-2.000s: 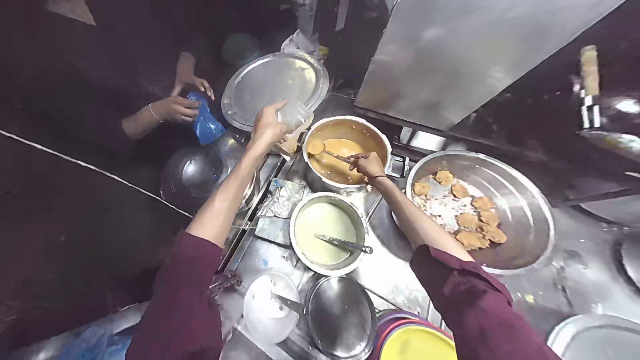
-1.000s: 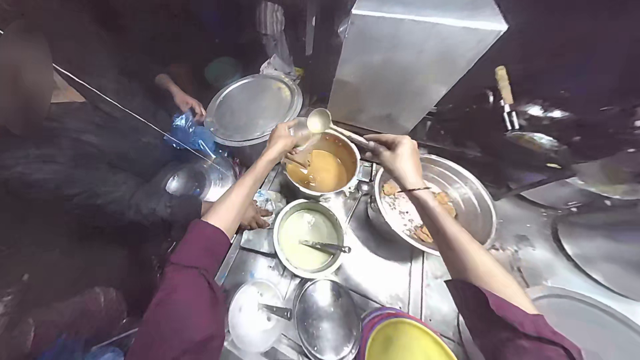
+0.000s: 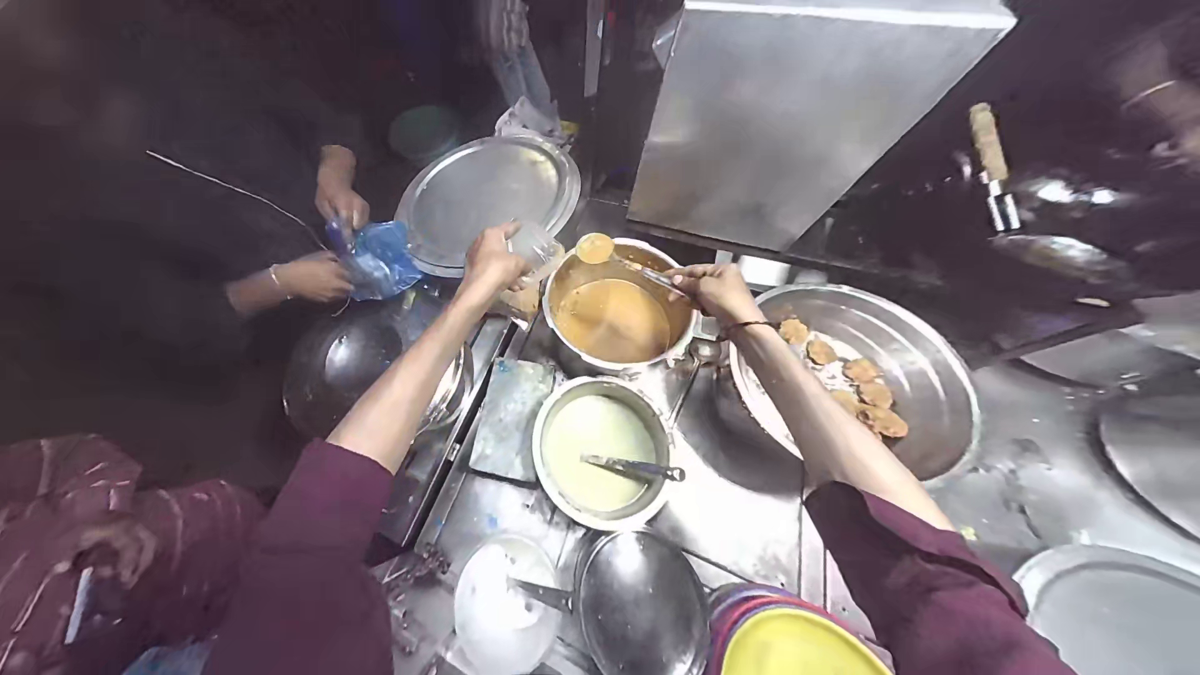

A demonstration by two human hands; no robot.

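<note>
My left hand (image 3: 495,260) holds a clear plastic cup (image 3: 536,249), tilted at the left rim of a metal pot of orange-brown curry (image 3: 614,320). A ladle (image 3: 595,248) filled with the curry is above the pot, beside the cup; my right hand (image 3: 714,287) grips its handle. In front of that pot stands another pot of pale yellow-green liquid (image 3: 600,441) with a spoon (image 3: 633,466) across it. Right of them, partly behind my right forearm, a wide metal basin (image 3: 923,375) holds several browned fried patties (image 3: 875,394) over white pieces.
Across the counter at left, another person's hands (image 3: 319,277) handle a blue plastic bag (image 3: 382,261). A round metal tray (image 3: 497,192) lies behind my left hand. A steel box (image 3: 769,122) rises behind the pots. Near me are a dark oval lid (image 3: 641,605) and stacked coloured plates (image 3: 797,647).
The ladle, down in the curry two seconds ago, is now raised and full beside the cup. My right hand has moved from over the pot to its right side.
</note>
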